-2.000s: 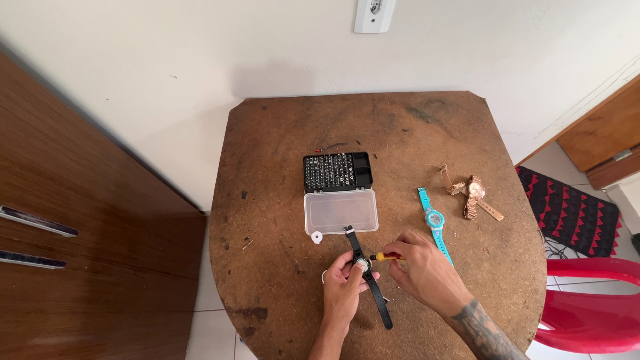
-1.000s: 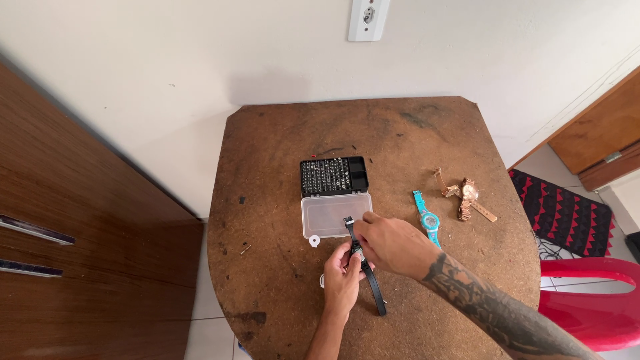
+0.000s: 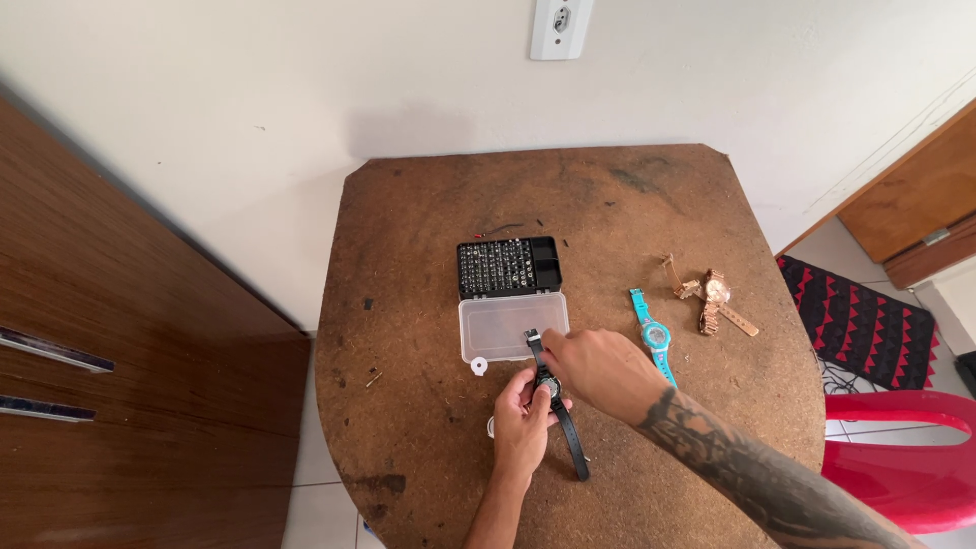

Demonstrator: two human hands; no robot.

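Note:
A wristwatch with a black strap [image 3: 572,442] is gripped at its case by my left hand [image 3: 523,419], the thumb lying on the case. My right hand [image 3: 606,370] is over the upper strap beside the buckle, its fingers curled; whether it holds a tool cannot be seen. Just beyond lies an open black case of small metal parts [image 3: 496,267] with its clear plastic lid [image 3: 512,316] folded toward me. A white round piece [image 3: 479,366] touches the lid's lower left corner. Partly behind my left hand is a white ring-shaped object [image 3: 492,427].
A turquoise digital watch [image 3: 656,335] and rose-gold watches [image 3: 715,290] lie on the right of the brown table [image 3: 412,198]. A thin dark wire with a red end [image 3: 479,235] is behind the parts case. A red plastic chair [image 3: 900,473] stands at the right.
My right hand has moved from beside the watch case up to the upper strap. The yellow-handled tool seen in it two seconds ago is out of sight. My left hand still holds the watch.

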